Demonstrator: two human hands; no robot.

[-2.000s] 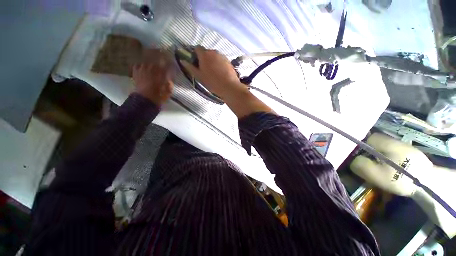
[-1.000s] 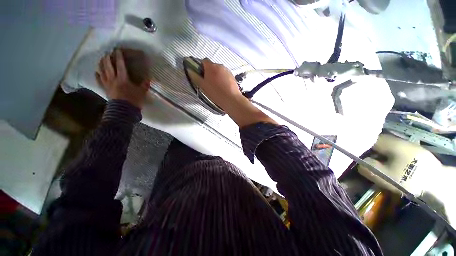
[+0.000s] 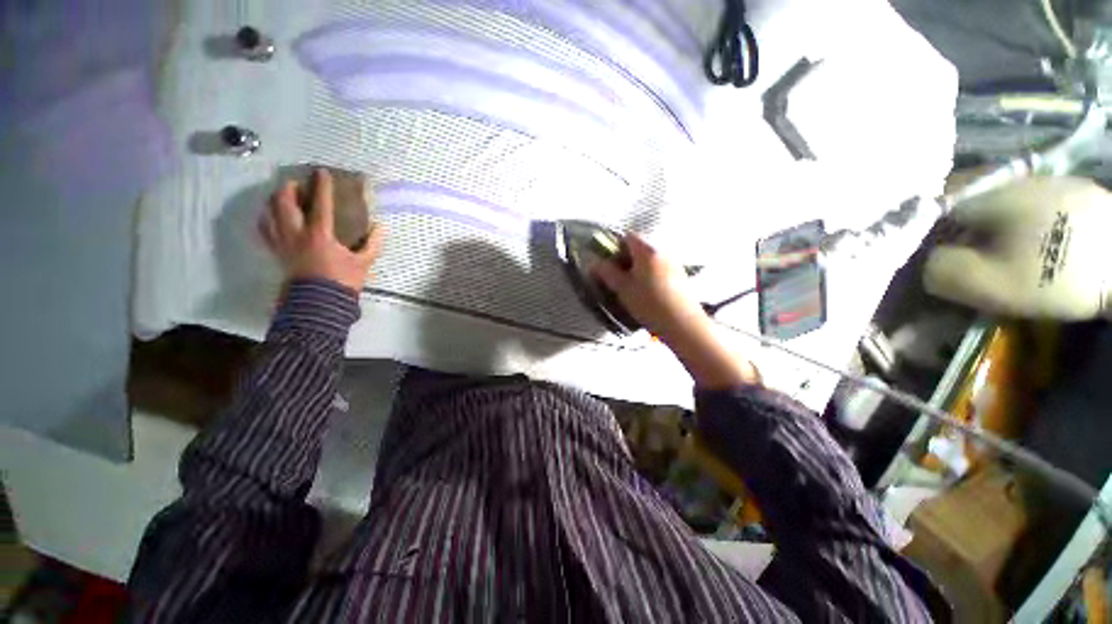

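Observation:
My right hand (image 3: 646, 287) is shut on the handle of a dark steam iron (image 3: 588, 271), whose pointed tip faces up and left on the striped pressing cloth (image 3: 488, 274). My left hand (image 3: 311, 238) grips a brown block (image 3: 350, 207) near the left of the table. A narrow curved lilac strip (image 3: 441, 201) lies on the striped cloth between the block and the iron. Its right end is close to the iron's tip. More long curved lilac pieces (image 3: 427, 76) lie in rows farther back.
Two small shiny cylinders (image 3: 254, 45) stand at the left. Black shears (image 3: 732, 55) and a dark angled piece (image 3: 795, 110) lie at the far right. A flat dark rectangle with red bars (image 3: 793, 280) lies at the right. The hose (image 3: 902, 396) runs off right, below a cream dress form (image 3: 1037, 250).
The view has shifted, bringing the shears, a second cylinder and more lilac pieces into sight. The iron now sits farther from the block. Both hands keep their holds.

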